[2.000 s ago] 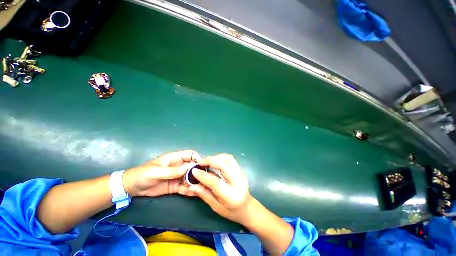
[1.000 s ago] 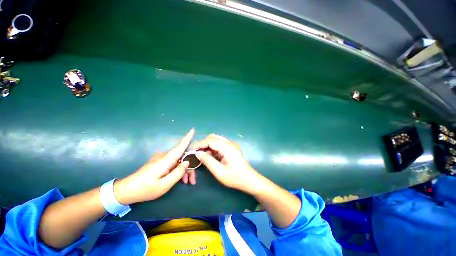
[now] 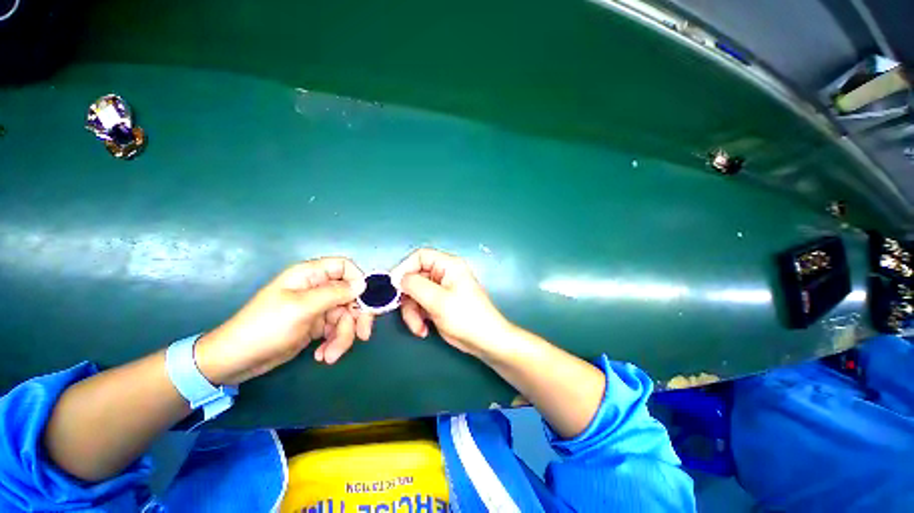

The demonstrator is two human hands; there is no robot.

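Note:
A small round unit (image 3: 379,291) with a black face and a pale rim is held over the green bench, near its front edge. My left hand (image 3: 306,309) pinches its left edge between thumb and fingers. My right hand (image 3: 444,299) pinches its right edge. Both hands are bare, and the left wrist wears a pale blue band. The dark face is turned up; its underside is hidden.
A shiny copper and silver unit (image 3: 116,126) lies on the green bench (image 3: 401,160) at upper left. A black parts box (image 3: 814,281) stands at right. A small unit (image 3: 724,161) lies near the metal guard. A person's blue sleeve (image 3: 802,426) shows at lower right.
My hands have spread to opposite edges of the round unit, and its black face now shows fully. The view has shifted, so the loose parts at far left have left the picture.

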